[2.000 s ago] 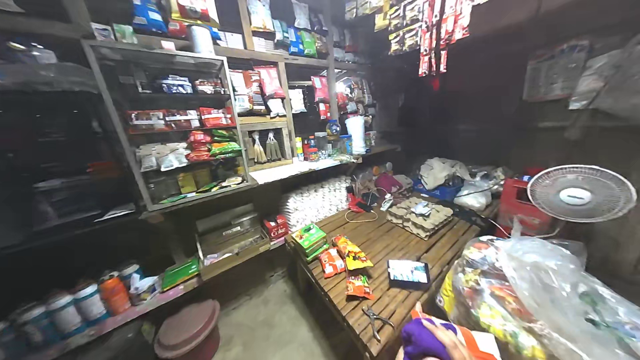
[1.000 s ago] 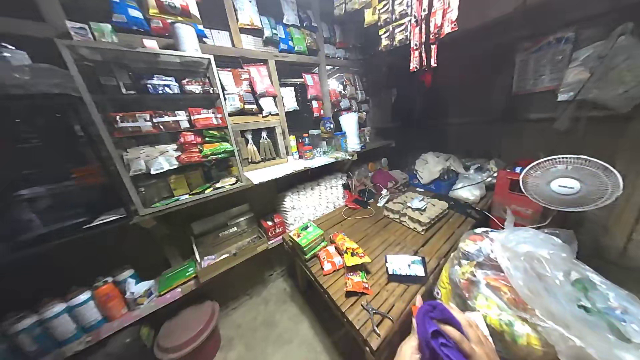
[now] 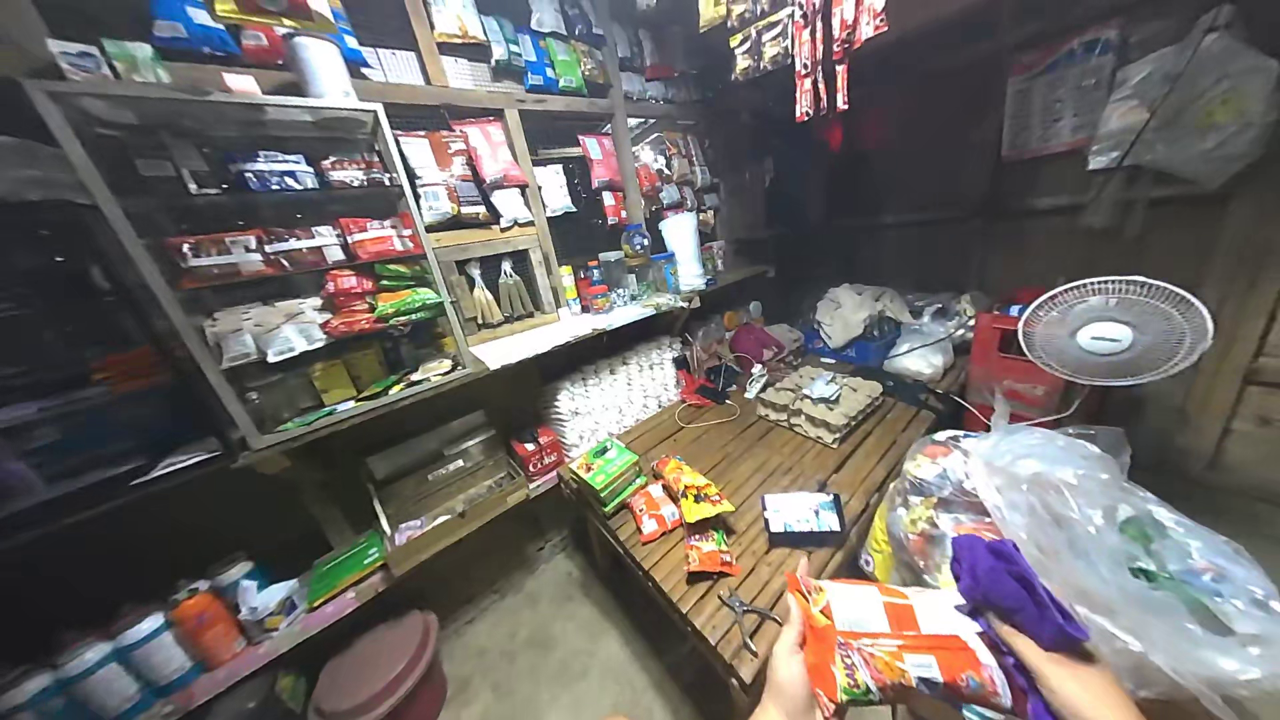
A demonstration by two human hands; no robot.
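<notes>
An orange snack packet lies across my two hands at the lower right. My left hand grips its left end. My right hand holds a purple cloth against the packet's right end. On the slatted wooden table, just beyond my left hand, are metal pliers with their handles spread. Behind them lie small orange packets, a yellow-orange packet, a stack of green packs and a phone with a lit screen.
A large clear plastic bag of packets bulges at the right, below a white fan and a red crate. Egg trays sit farther back on the table. Stocked shelves and a glass-fronted cabinet line the left; a lidded pink bucket stands below.
The orange packet, mostly hidden a second ago behind the bunched purple cloth, now lies broad side up between my hands. The cloth has moved right, to the packet's right end.
</notes>
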